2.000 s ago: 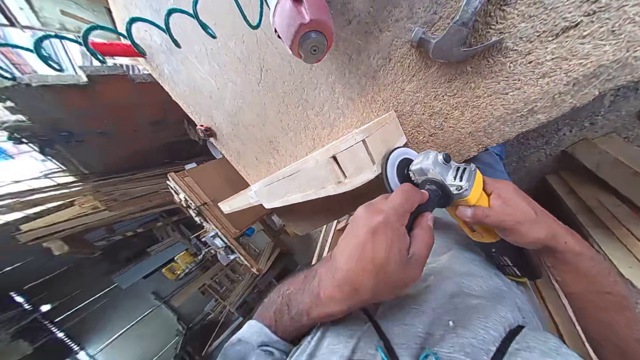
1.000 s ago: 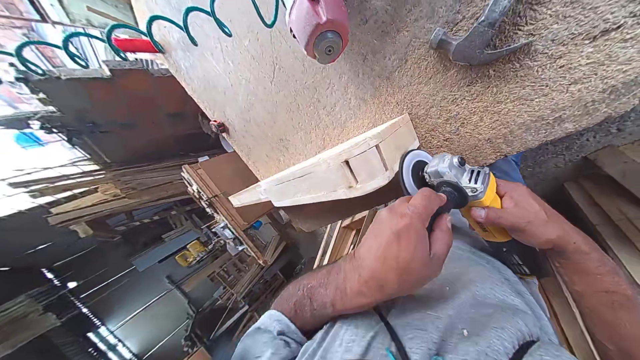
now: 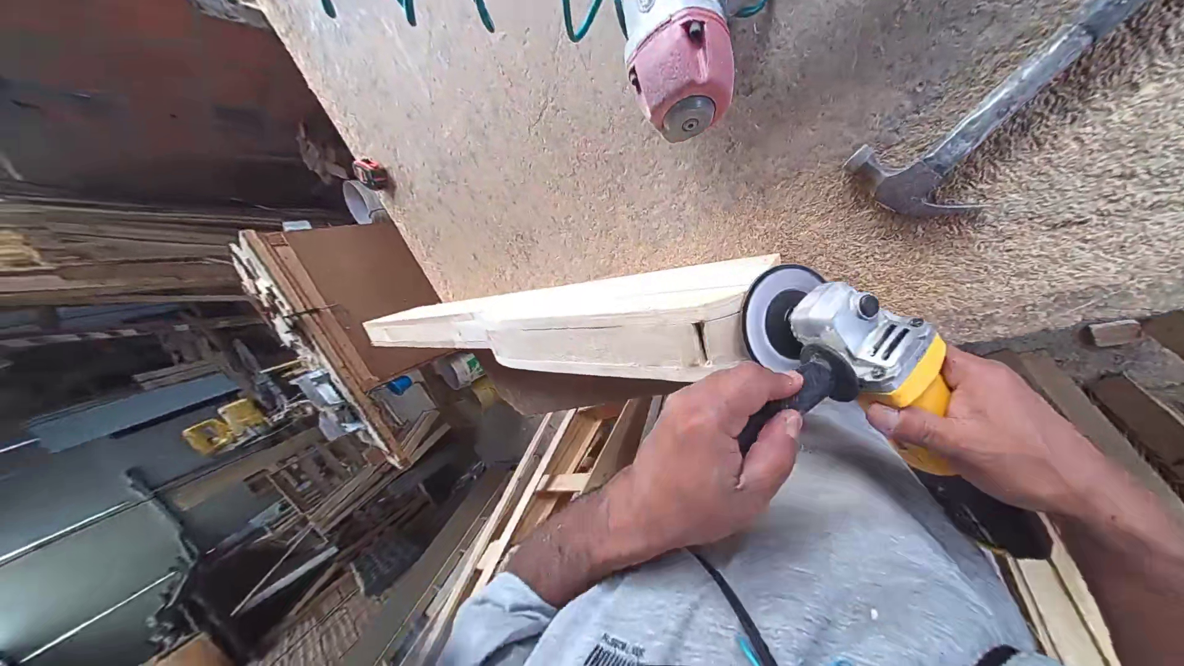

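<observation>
My left hand point(image 3: 717, 453) grips the black side handle of a yellow and grey angle grinder point(image 3: 874, 338). Around the grinder's yellow body my right hand point(image 3: 980, 425) is closed. The round sanding disc point(image 3: 772, 314) faces the near end of a long shaped wooden piece point(image 3: 592, 324), beside its edge; whether they touch I cannot tell. A narrow dark slot shows in the wood's side near that end. The piece lies along the edge of the worktable point(image 3: 555, 157), partly overhanging it.
A claw hammer point(image 3: 953, 153) lies among wood shavings at the upper right. At the top stands a pink and silver power tool point(image 3: 684, 74) near a green coiled hose point(image 3: 583, 23). A tape measure point(image 3: 370, 173) sits at the table's far edge. Stacked boards point(image 3: 111, 250) are at the left.
The view has tilted. Both hands stay on the grinder, and its disc remains by the same end of the wooden piece.
</observation>
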